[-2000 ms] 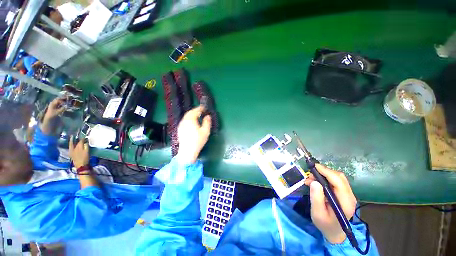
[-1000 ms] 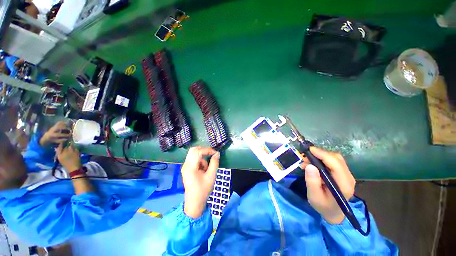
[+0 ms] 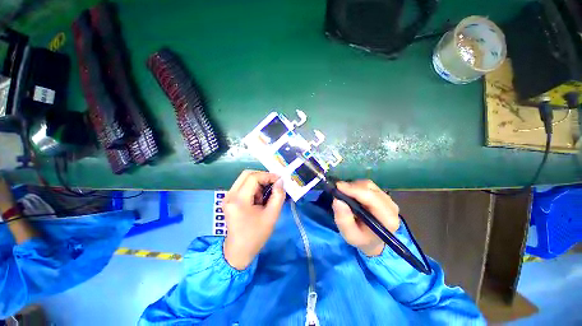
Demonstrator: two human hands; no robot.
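Note:
A white display panel with three dark rectangles lies at the bench's front edge, its hooked white flex tails pointing up and right. My right hand is shut on the black soldering iron; its metal tip is over the panel, between the middle and lower dark rectangles. My left hand is at the panel's lower left edge, thumb and finger pinched on a small dark part, mostly hidden by the fingers. Ridged black-and-red component strips lie to the left on the green mat.
A black fan stands at the back. A clear tape roll is beside a wooden board and black soldering station at right. Black equipment and a person's blue sleeve are at left. A cardboard box is below the bench.
My left hand has moved from the component strips to the panel. The iron's tip has moved from beside the flex tails to over the panel. The view has shifted right.

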